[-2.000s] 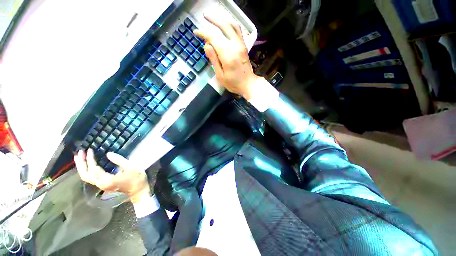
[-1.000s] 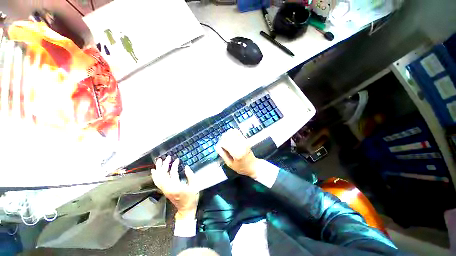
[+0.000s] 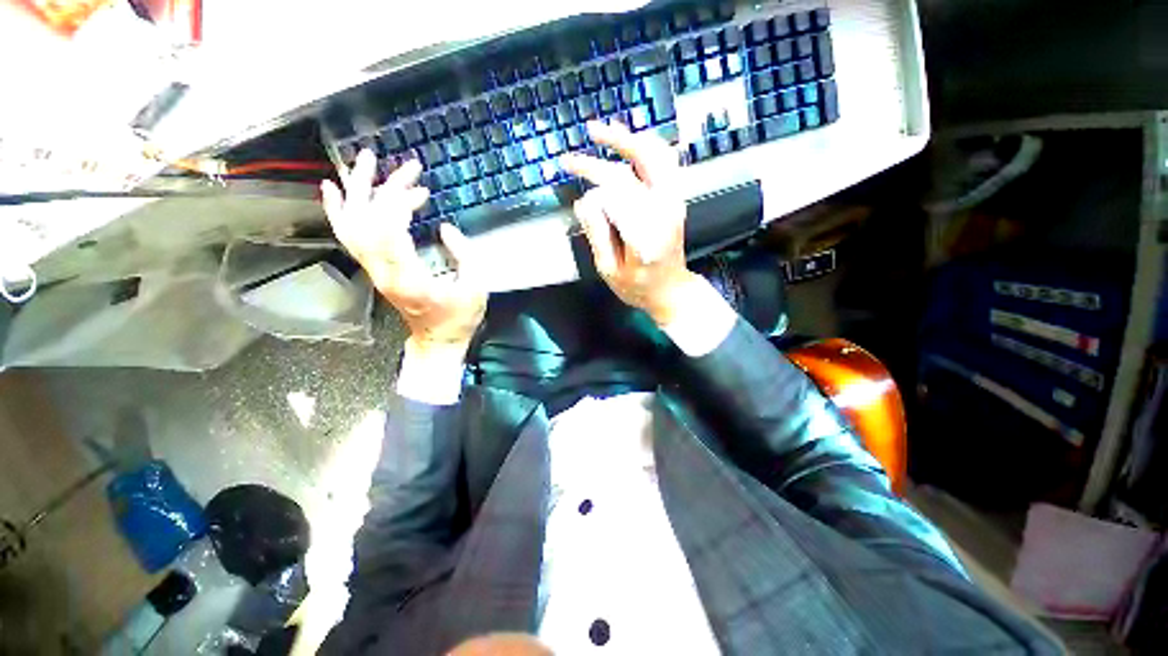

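A keyboard (image 3: 474,144) with dark keys and a bluish glow lies on a pale tray (image 3: 884,96) across the top of the view, over the lap. My left hand (image 3: 400,250) is on its left end, fingers apart on the keys, palm low near the front edge. My right hand (image 3: 637,218) is over the middle of the keys, fingers spread and bent, with the wrist near the dark wrist rest (image 3: 724,218). Both hands hold nothing.
The white desk edge (image 3: 256,77) runs beyond the keyboard. A red cable (image 3: 275,167) is left of it. Blue binders (image 3: 1044,340) stand at the right. An orange rounded object (image 3: 856,397) is beside my right sleeve. Blue (image 3: 156,513) and black (image 3: 259,529) bags lie lower left.
The view has tilted down, so the mouse, notebook and black cup have left the picture. My right hand has spread its fingers on the keys; it was at the number pad two seconds ago.
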